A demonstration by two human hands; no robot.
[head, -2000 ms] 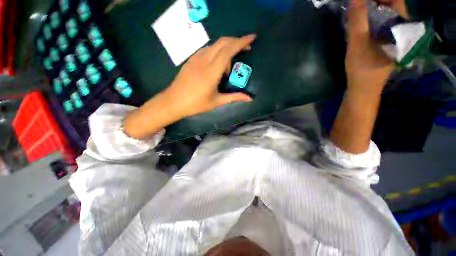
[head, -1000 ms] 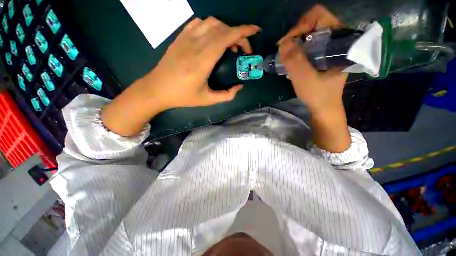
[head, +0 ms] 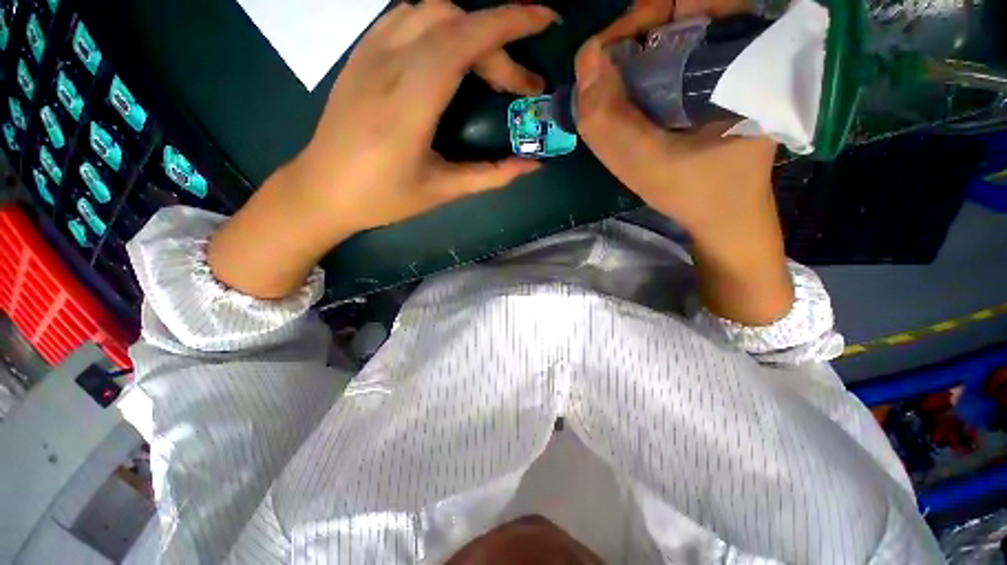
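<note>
A teal housing (head: 539,130) lies in front of me on the dark green mat. My left hand (head: 414,116) curves around its left side, fingers apart; the thumb tip is close to the housing's lower edge, and I cannot tell if it touches. My right hand (head: 674,149) is closed around the front of a thick dark grey dispensing syringe (head: 712,68). Its front end is at the housing's upper right; the tip itself is hard to see. A crumpled white wrap (head: 775,80) and a green adapter (head: 844,77) are at the syringe's rear.
A black tray (head: 133,177) with rows of teal parts is at the left, beside a red slotted tray (head: 55,292). A white paper sheet (head: 313,33) lies beyond my left hand. A pale hose (head: 958,72) runs right from the adapter. Blue-edged bins (head: 961,381) are at lower right.
My right hand has come in from the upper right with the syringe, over to the housing. In the last second the syringe has moved slightly left and up. My left hand stays around the housing.
</note>
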